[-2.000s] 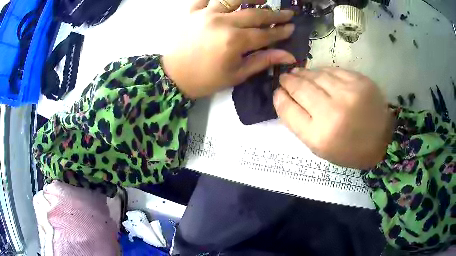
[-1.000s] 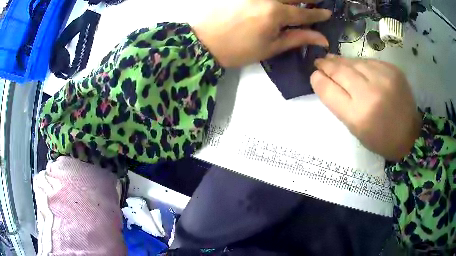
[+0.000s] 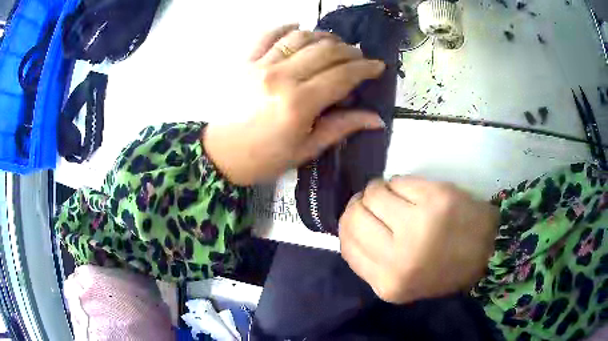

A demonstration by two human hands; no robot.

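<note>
A black fabric band [image 3: 370,143] runs from beside the cream knob down to the table's front edge. A silvery zipper [image 3: 315,196] shows along its lower left side. My left hand [image 3: 300,100], with a gold ring, lies over the band's middle, thumb and fingers on the fabric. My right hand [image 3: 417,236] is curled at the band's lower right end and pinches its edge. The needle area is hidden or out of the picture at the top.
The cream knob [image 3: 440,16] stands at the top right. A blue bin [image 3: 43,126] with black pieces is at the left. A black zipper loop [image 3: 83,118] and a black heap [image 3: 110,30] lie beside it. Dark tweezers or snips [image 3: 588,123] lie at the far right.
The band now reaches further toward the front edge, and its zipper teeth show. My right hand has moved down toward me and left. My left hand has moved left and down. The view has shifted.
</note>
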